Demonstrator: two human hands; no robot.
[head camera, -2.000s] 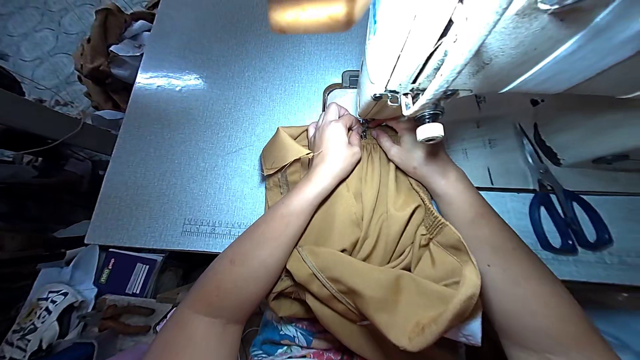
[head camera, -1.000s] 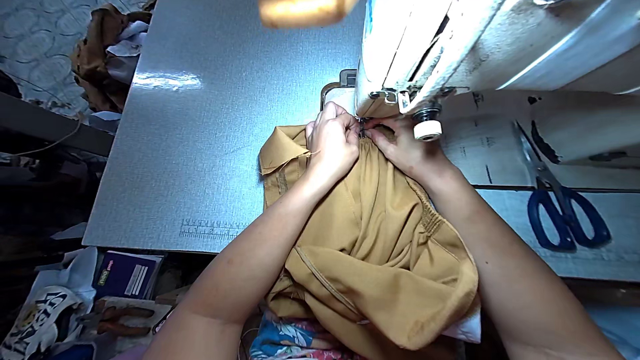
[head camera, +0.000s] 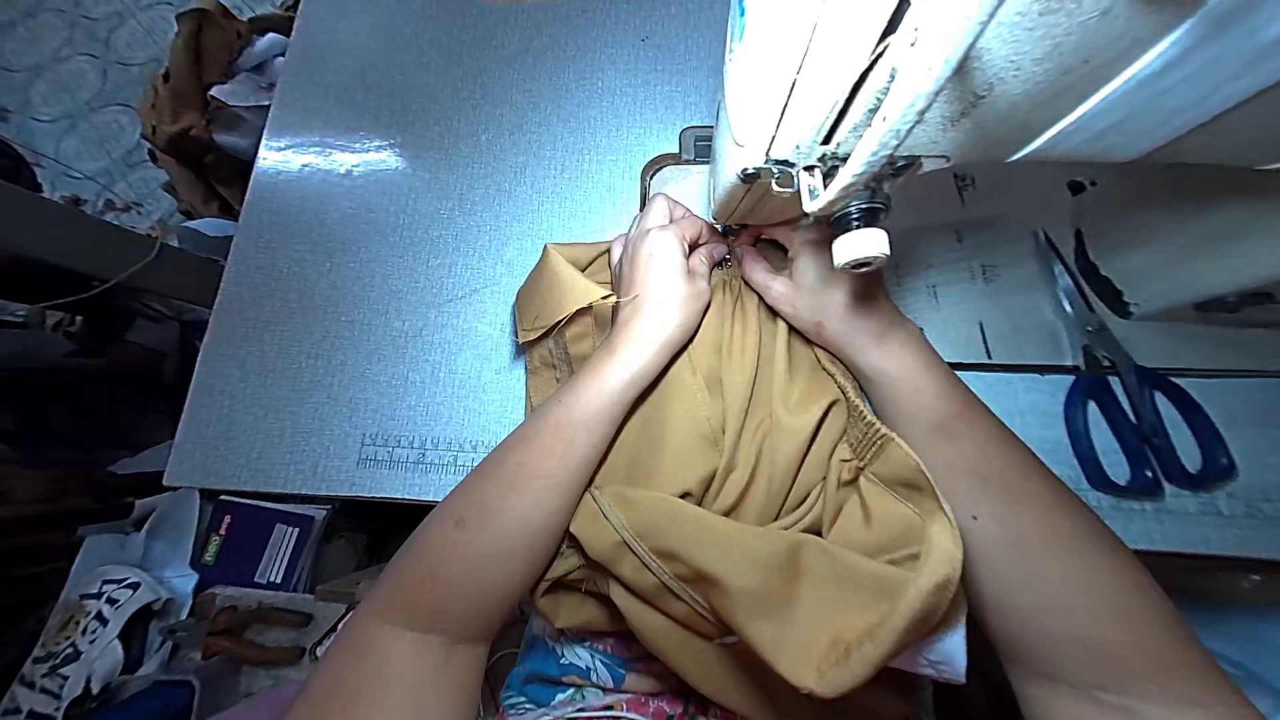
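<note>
A mustard-brown fabric garment (head camera: 760, 430) with gathers and an elasticated waistband hangs from the table edge toward my lap. My left hand (head camera: 668, 265) pinches its upper edge just left of the needle area of a white sewing machine (head camera: 860, 90). Close on the other side, my right hand (head camera: 805, 275) pinches the same edge, partly under the machine head. The fingertips of both hands nearly meet at the presser foot, which they and the head largely hide. A folded flap of the garment lies left of my left hand, with a loose thread near it.
Scissors with blue handles (head camera: 1145, 410) lie at the right of the machine. A ruler scale (head camera: 420, 455) marks the table's front edge. Brown and white cloth (head camera: 205, 110) is heaped beyond the table's left side. Below it sit a purple box (head camera: 255, 545) and pliers (head camera: 255, 635).
</note>
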